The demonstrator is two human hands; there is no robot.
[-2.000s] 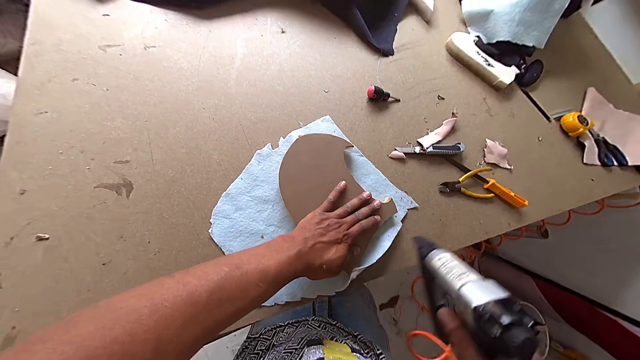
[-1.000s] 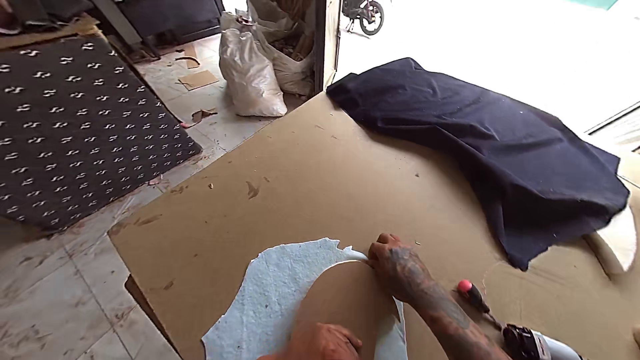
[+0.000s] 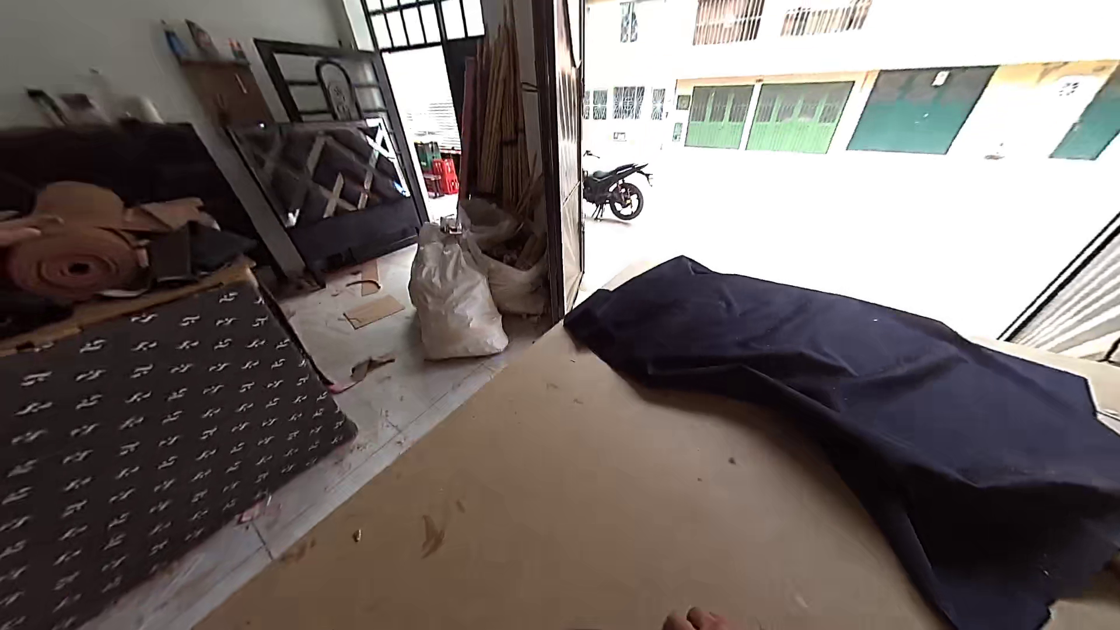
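Only a few fingertips of my right hand (image 3: 696, 620) show at the bottom edge of the head view, just above the tan worktable (image 3: 560, 516). The rest of that hand is cut off, and whether it holds anything is hidden. My left hand is out of view. Right of the fingertips, a dark navy cloth (image 3: 840, 385) lies in folds across the table's far and right parts. The tabletop carries a brown stain (image 3: 433, 535) and a small scrap (image 3: 357, 535).
A dark patterned panel (image 3: 157, 437) stands left of the table, with a roll of brown material (image 3: 79, 267) behind its top edge. White sacks (image 3: 455, 302) stand on the tiled floor by the door frame (image 3: 560, 166). A motorcycle (image 3: 617, 190) is parked outside.
The view has swung up toward the doorway and street. My left hand, the brown rounded piece, the light blue sheet and the power tool have left the view.
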